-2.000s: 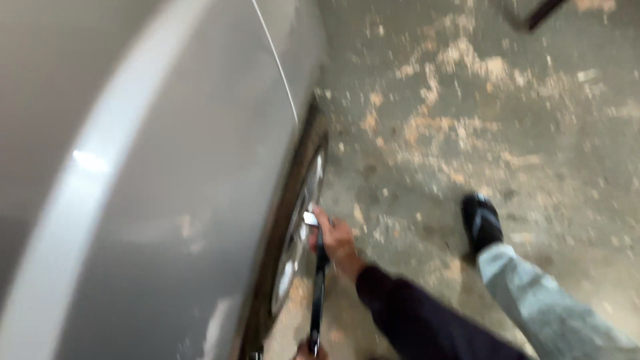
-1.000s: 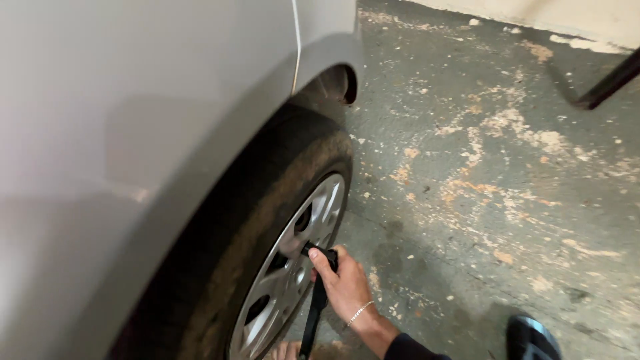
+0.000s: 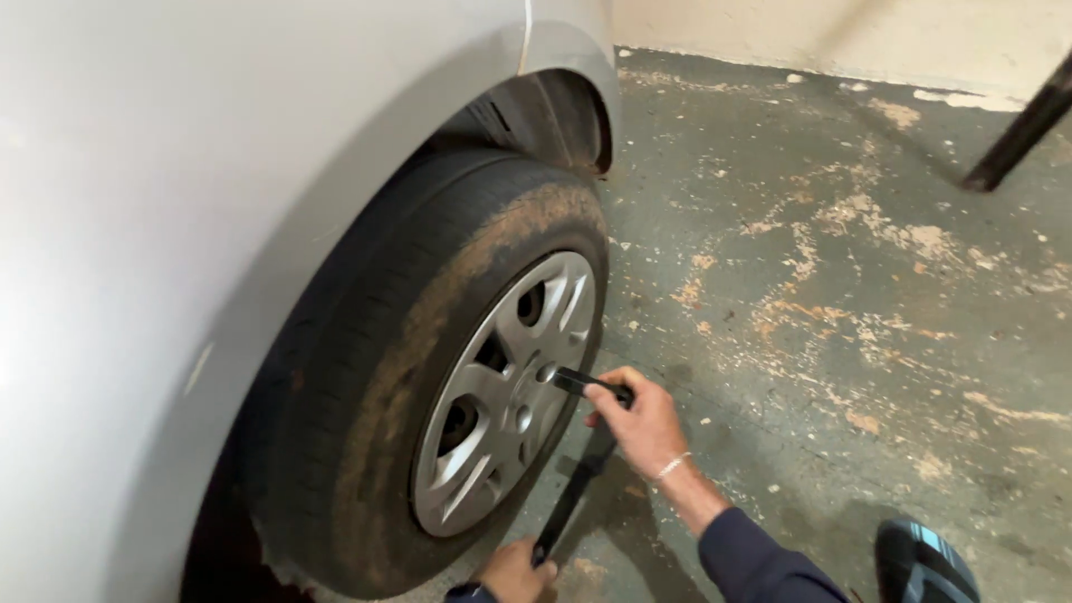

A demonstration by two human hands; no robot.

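A black lug wrench [image 3: 578,490] reaches from the car wheel down toward the bottom of the view. My right hand [image 3: 645,423], with a bracelet at the wrist, grips its head, whose socket end points at a lug hole near the centre of the silver wheel cover [image 3: 486,402]. Whether the socket sits on a nut cannot be told. My left hand [image 3: 512,572] holds the lower end of the handle. The black tire [image 3: 402,335] has brown dirt on its sidewall and stands under the wheel arch of a silver car.
The silver car body [image 3: 209,151] fills the left side. A worn green concrete floor [image 3: 754,360] with paint spots lies to the right. A dark metal post [image 3: 1017,130] slants in at the upper right, before a pale wall [image 3: 754,29]. A shoe [image 3: 921,561] shows at the lower right.
The view has swung, so more of the wheel and the wall now shows. Both hands stay on the wrench, its head at the wheel cover's centre area.
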